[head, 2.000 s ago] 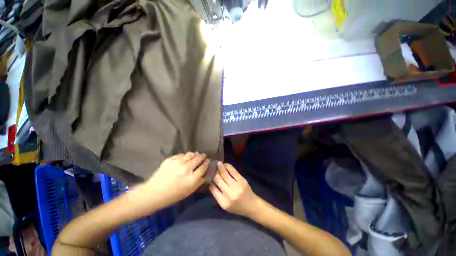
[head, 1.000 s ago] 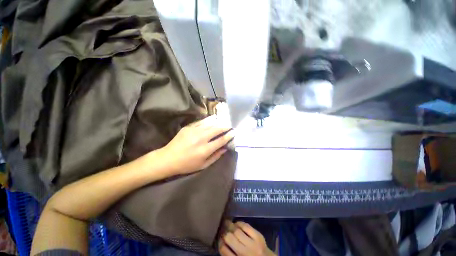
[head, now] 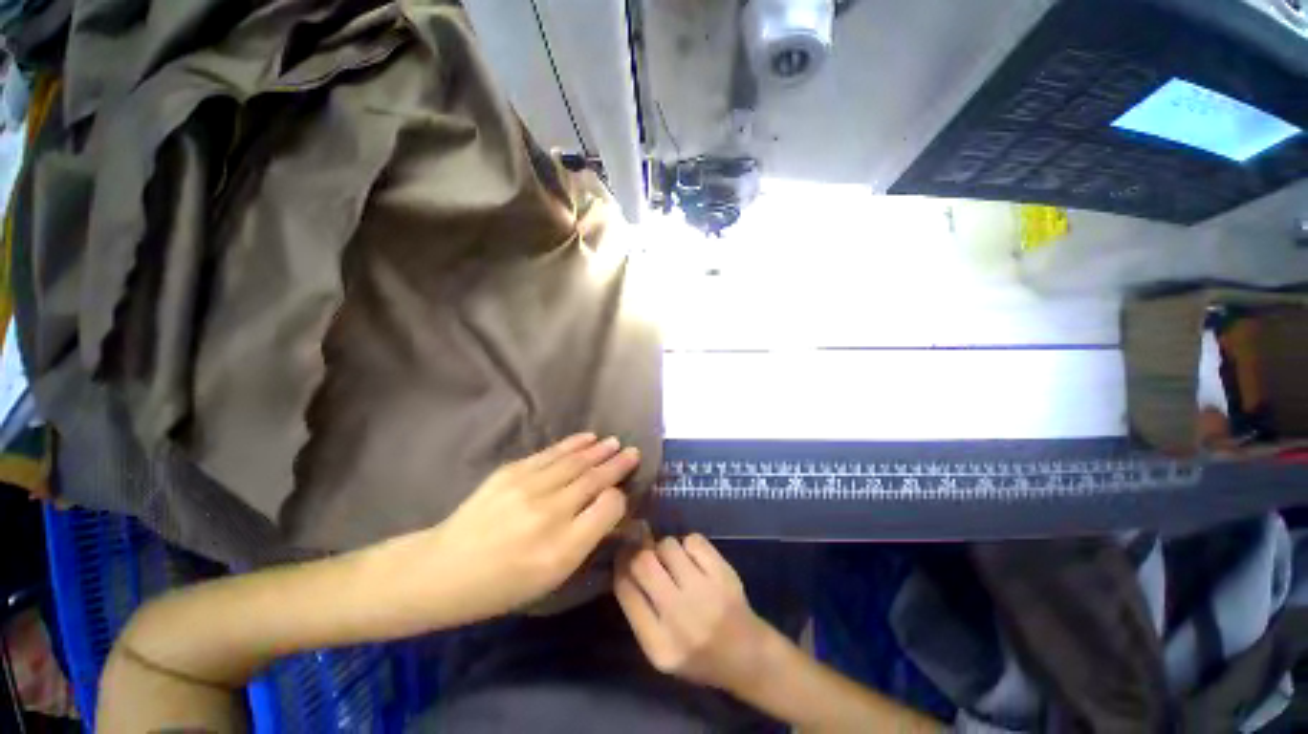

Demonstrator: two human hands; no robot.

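Brown shell fabric (head: 459, 308) lies in a large draped heap left of the machine, its right edge running from the lit needle area (head: 646, 215) down past the table's front edge. My left hand (head: 552, 516) lies on the fabric near its lower right edge, fingers spread a little. My right hand (head: 689, 609) pinches the fabric's lower edge beside it, below the table edge. Ribbed brown fabric (head: 108, 480) shows under the heap at lower left. Glare hides the presser foot and needle detail.
The machine's control panel (head: 1105, 108) is at upper right. A small open cardboard box (head: 1165, 366) stands on the table's right end. A measuring scale (head: 918, 478) runs along the dark front edge. Blue crates (head: 108, 581) and grey and brown fabric pieces (head: 1076, 631) are below.
My left hand has moved from near the needle down to the fabric's lower edge, close to my right hand. The camera view has shifted, showing the control panel screen.
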